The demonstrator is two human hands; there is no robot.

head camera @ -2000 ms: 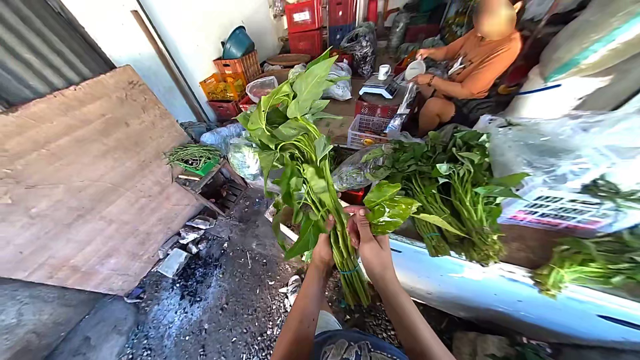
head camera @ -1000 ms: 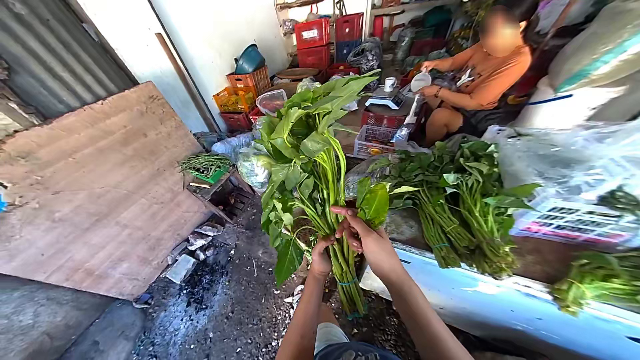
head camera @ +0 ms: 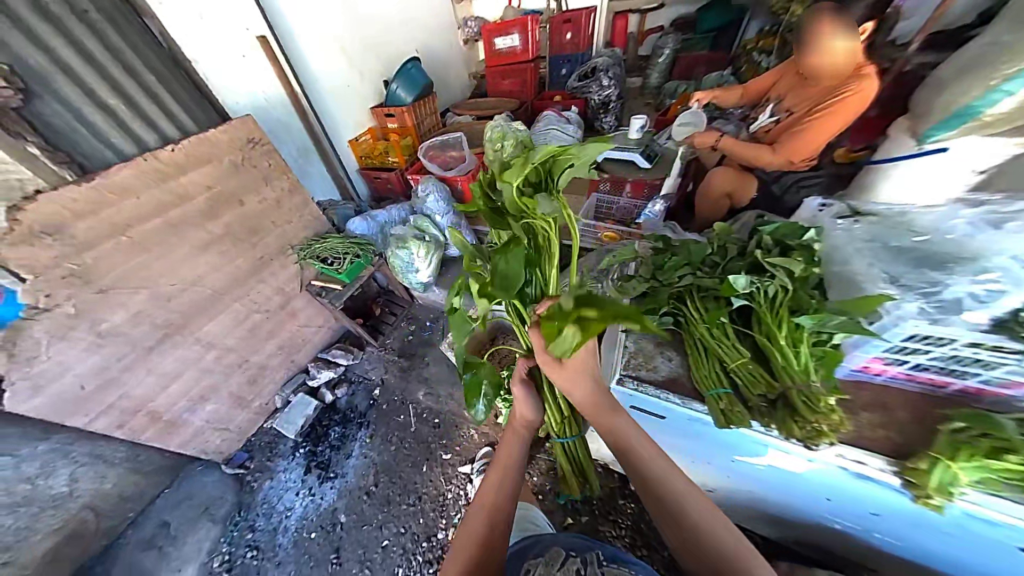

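A bunch of leafy greens with long stems (head camera: 572,460) stands upright before me, a blue-green tie around its lower stems. My left hand (head camera: 526,396) wraps the stems from the left. Slightly higher, my right hand (head camera: 570,364) grips them from the right, its fingers partly hidden by a large leaf (head camera: 592,316) that leans out over it. More tied bunches of the same greens (head camera: 744,352) lie on the counter to the right, apart from my hands. Another bunch (head camera: 972,456) lies at the counter's right edge.
A pale blue counter side (head camera: 760,472) runs along my right. Beyond it a seated person in an orange top (head camera: 824,104) holds a white cup near a scale (head camera: 632,152). Crates (head camera: 512,40) stand at the back. Left are a plywood sheet (head camera: 160,288), long beans (head camera: 332,250) and rubble (head camera: 296,416).
The leaf by my right hand now droops over it to the right. Both hands stay around the bunch. The seated person's cup remains in hand.
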